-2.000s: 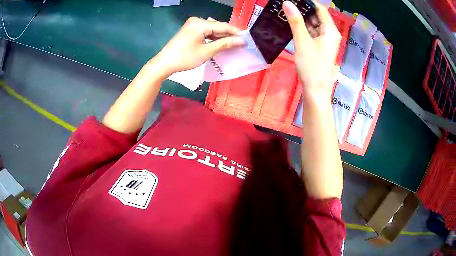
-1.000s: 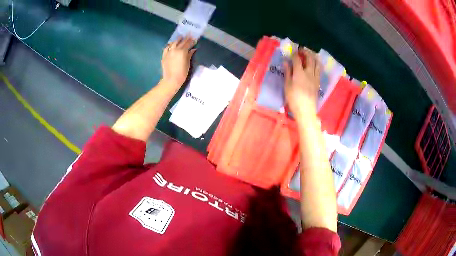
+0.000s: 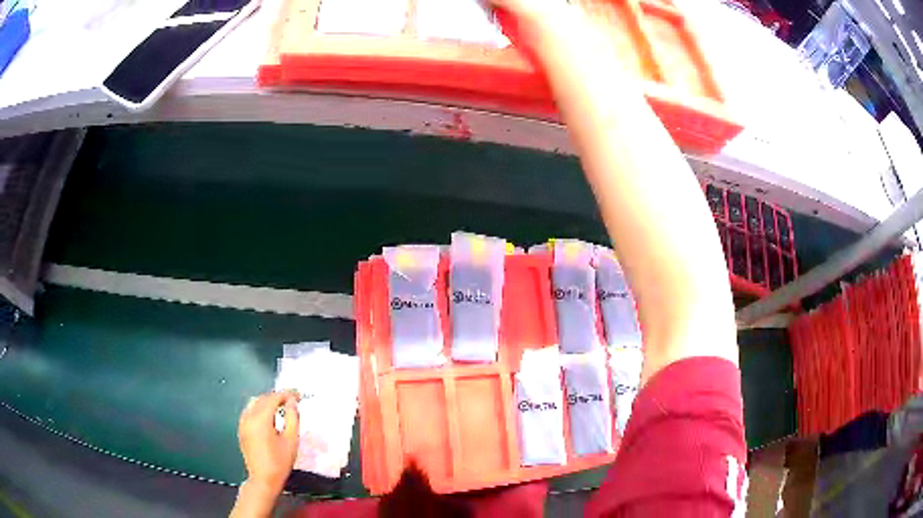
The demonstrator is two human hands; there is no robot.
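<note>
The red-orange phone tray (image 3: 436, 472) lies on the green bench. Its far row holds several phones in printed sleeves (image 3: 476, 314), with one bare pocket between them. Its near row has two bare pockets at the left and sleeved phones to their right. A fanned stack of white sleeves (image 3: 326, 430) lies left of the tray. My left hand (image 3: 269, 435) is curled at the stack's left edge; whether it grips a sleeve cannot be told. My right arm crosses the tray's right part and reaches up to the shelf. My right hand (image 3: 526, 12) is cut off by the top edge.
The white shelf's edge (image 3: 202, 109) runs above the far side. It holds red-orange trays (image 3: 405, 73) with whitish items and a large smartphone (image 3: 167, 56). A tray of black phones (image 3: 751, 238) and stacked trays (image 3: 855, 344) are at the right. A metal bar slants there.
The view has shifted up to the shelf. My right hand has left the tray and reached up and away. My left hand has moved from the separate sleeve beyond the stack to the stack's left edge.
</note>
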